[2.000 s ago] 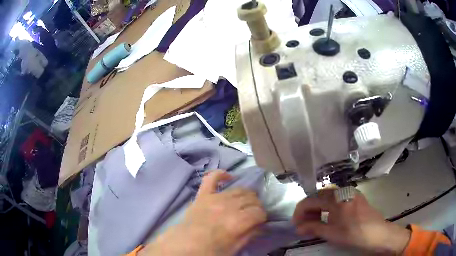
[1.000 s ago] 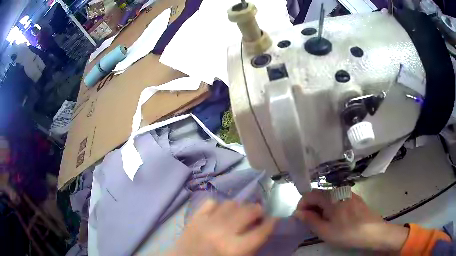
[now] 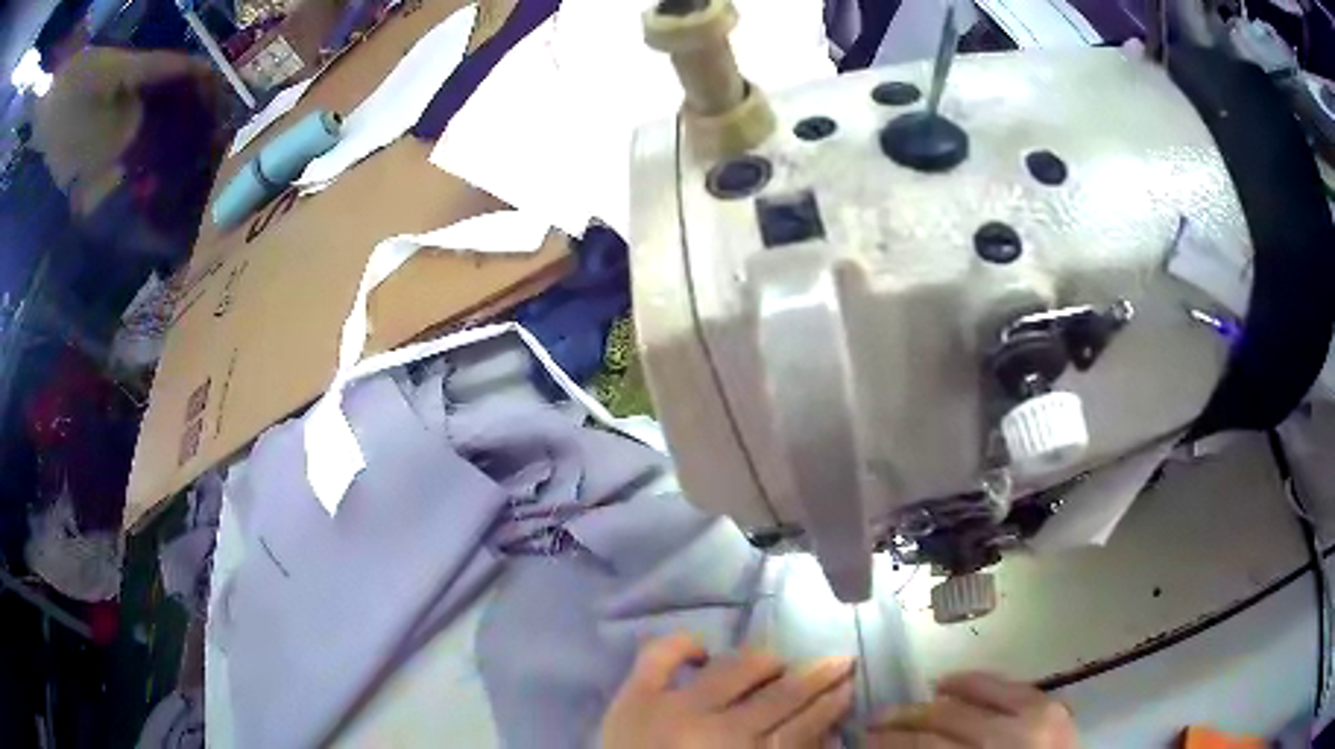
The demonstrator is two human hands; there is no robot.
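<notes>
The grey-lilac cloth (image 3: 366,556) lies in folds left of the sewing machine (image 3: 937,249), and part of it runs to the lit needle area. My left hand (image 3: 732,699) lies on the cloth at the bottom centre, fingers spread and pressing it. My right hand (image 3: 974,714) is just right of it, below the needle area, cut off by the bottom edge. Its fingers are bent at the cloth's edge; whether they pinch it I cannot tell. The presser foot is hidden by the machine head and glare.
A white strip (image 3: 384,264) loops over the cloth. A light blue roll (image 3: 275,166) lies on brown cardboard (image 3: 278,322) at the left. White pieces (image 3: 542,125) and dark purple cloth (image 3: 483,62) lie behind. A blurred person (image 3: 125,132) is at the upper left.
Both hands have moved down towards the bottom edge, my left one also to the right, close beside my right. More of the cloth shows. The view has shifted slightly. A blurred person appears at the upper left.
</notes>
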